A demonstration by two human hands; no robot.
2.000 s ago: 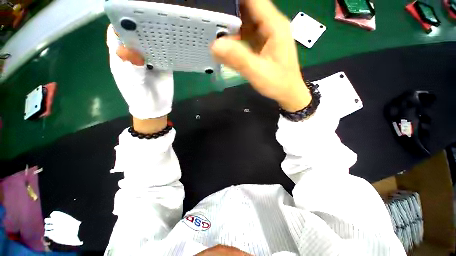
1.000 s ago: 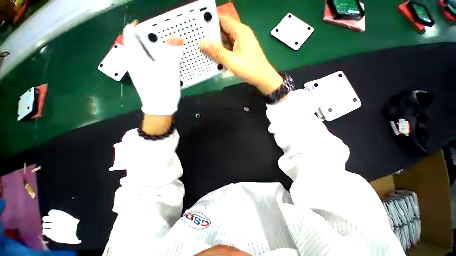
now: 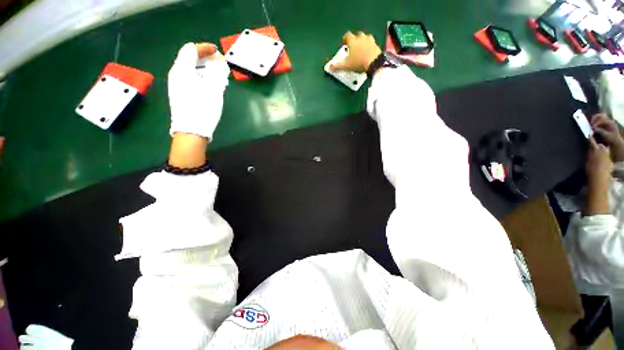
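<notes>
A closed unit with a white bottom cover (image 3: 255,52) lies cover-up on a red-orange pad (image 3: 281,63) on the green belt. My left hand (image 3: 196,92), in a white glove, is just left of it, fingers loosely curled, with nothing visible in it. My bare right hand (image 3: 358,53) is at a loose white bottom cover (image 3: 349,76) on the belt, its fingers gripping the upper part and hiding some of it. Right of that hand, an open black housing with a green board (image 3: 411,37) sits on a pad.
Another covered unit (image 3: 108,101) lies on a pad at left. More open housings (image 3: 503,39) lie at upper right. A black strap-like item (image 3: 503,164), carton (image 3: 540,239) and another person's hands (image 3: 603,140) are at right. A spare glove (image 3: 44,338) is at lower left.
The unit held in both hands now lies on the pad, released. My right hand has moved right to the loose cover. The view has shifted right; the cover on the black surface is out of sight.
</notes>
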